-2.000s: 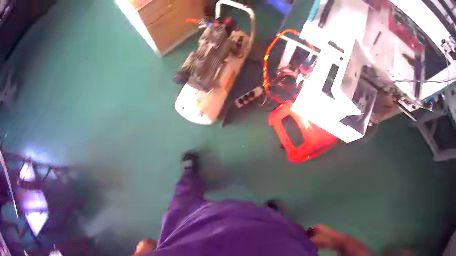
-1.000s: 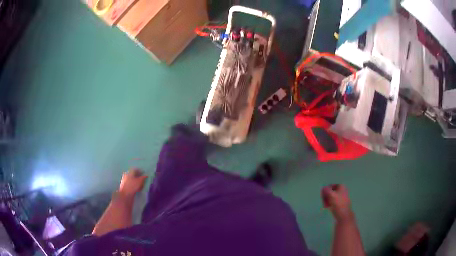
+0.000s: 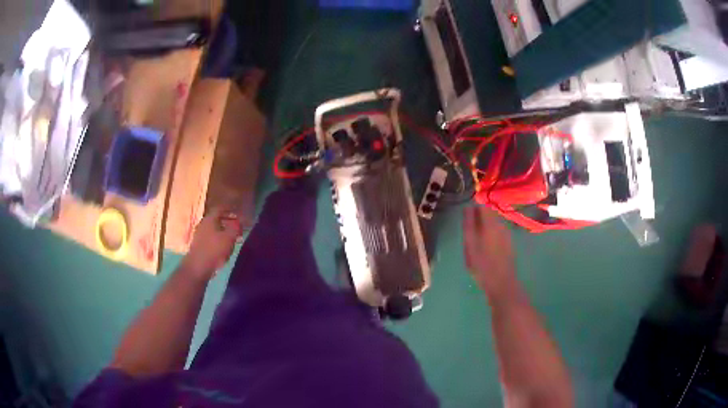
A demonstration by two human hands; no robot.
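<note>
A cream air compressor with a handle and dark fittings stands on the green floor in front of me. My left hand is at the left, over the edge of a wooden bench, fingers curled; a small reddish thing shows at the fingers, and whether it is held is unclear. My right hand is blurred, right of the compressor, with extended fingers and nothing visible in it. The pale machine housing stands at the right beside or on a red stool.
A wooden bench on the left bears a blue bin and a yellow ring. A power strip lies right of the compressor. Orange-red hose loops beside the handle. White equipment stands at upper right.
The view has moved forward past the compressor's side. The wooden bench with the blue bin has come into view on the left. Both hands have moved up in the picture, and my right hand has unfolded.
</note>
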